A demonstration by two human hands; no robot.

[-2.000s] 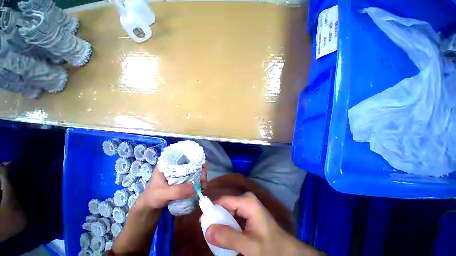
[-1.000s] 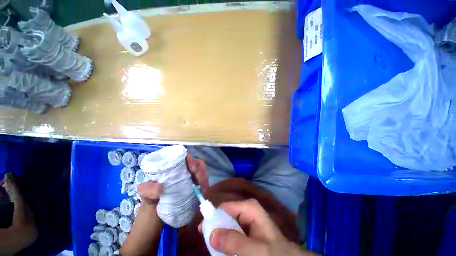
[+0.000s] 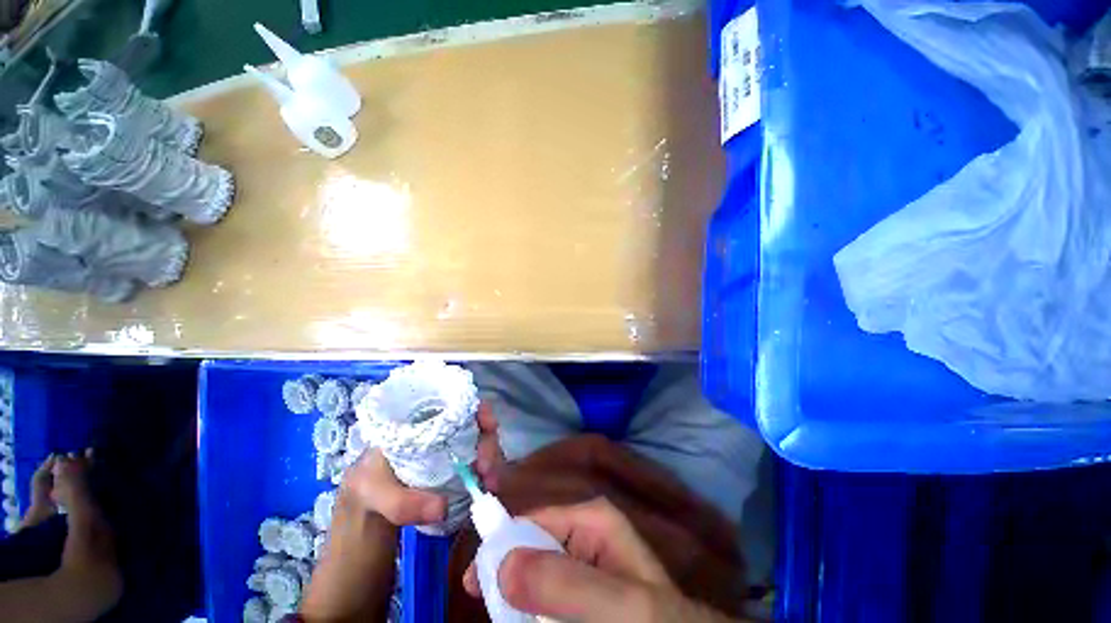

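Observation:
My left hand is closed around a grey-white hollow sleeve part over my lap, with its bumpy open end facing up toward the camera. My right hand grips a white glue bottle just right of and below the sleeve. The bottle's thin green-blue tip is at the sleeve's side, below the rim; whether it touches cannot be told. The lower part of the sleeve is partly hidden by my left fingers.
Sleeves are heaped at the left of the tan bench. White bottles lie at its back. A blue bin with small round parts is lower left. A blue tote with plastic liner is right. Another person's hands show far left.
The sleeve has turned from lying tilted, its side showing, to its open end facing up. The bottle has shifted slightly left with its tip. The bench view has shifted slightly.

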